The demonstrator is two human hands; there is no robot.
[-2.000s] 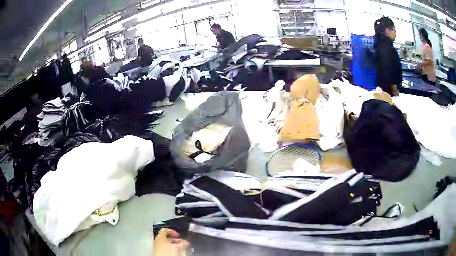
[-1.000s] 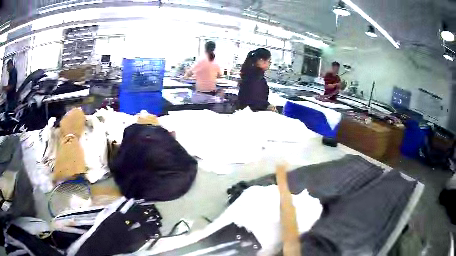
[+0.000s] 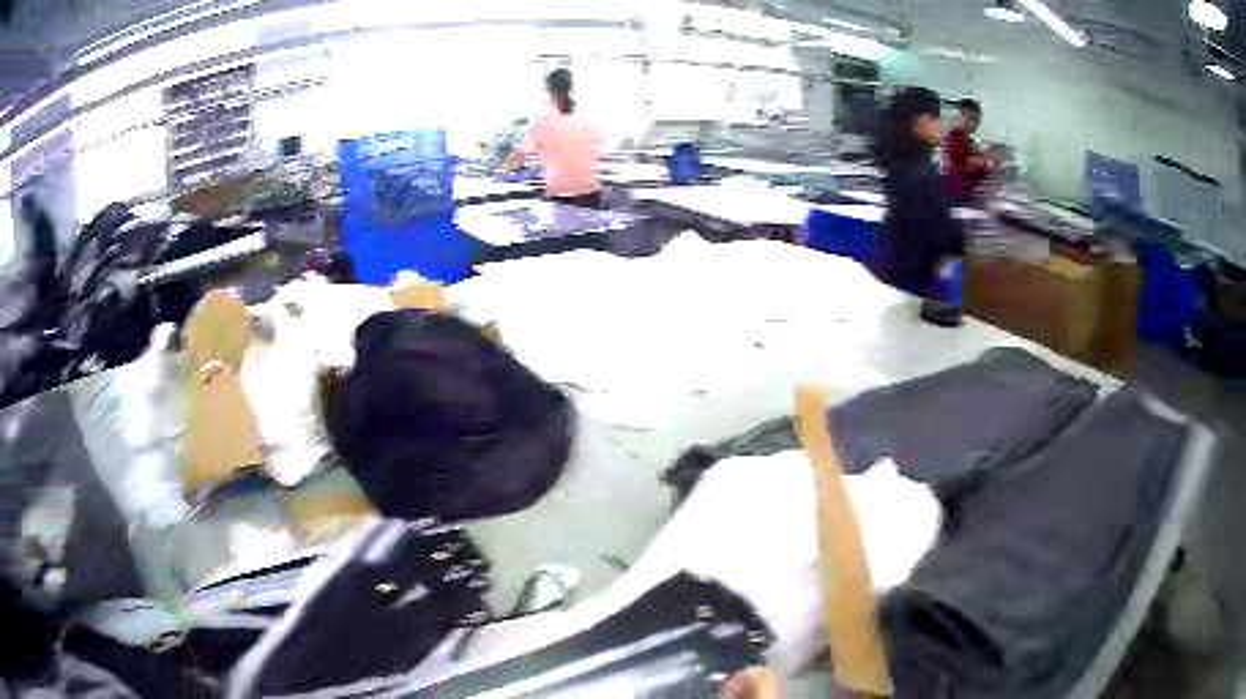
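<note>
Black strips with pale edges and brass dots lie in a pile (image 3: 369, 608) at the lower left. More strips (image 3: 670, 635) lie at the bottom centre, their ends on a white cloth (image 3: 731, 533). A long tan cardboard template (image 3: 845, 560) stands up across the white cloth, its lower end near the bottom edge. A small, blurred bit of a hand (image 3: 746, 684) shows at the bottom edge, left of the template. I cannot tell which hand it is or whether it holds anything. The rest of my hands is out of the picture.
Dark grey garments (image 3: 1052, 546) lie at the right. A black cloth bundle (image 3: 451, 417) and a tan bundle (image 3: 219, 410) sit behind the strips, with white cloth (image 3: 683, 321) beyond. A blue crate (image 3: 403, 205) stands across the table (image 3: 601, 498). Several people are in the background.
The view has swung right from the strips and grey bag. The template, absent two seconds ago, stands at the right. A bit of hand now shows beside it. A person in dark clothing has moved right.
</note>
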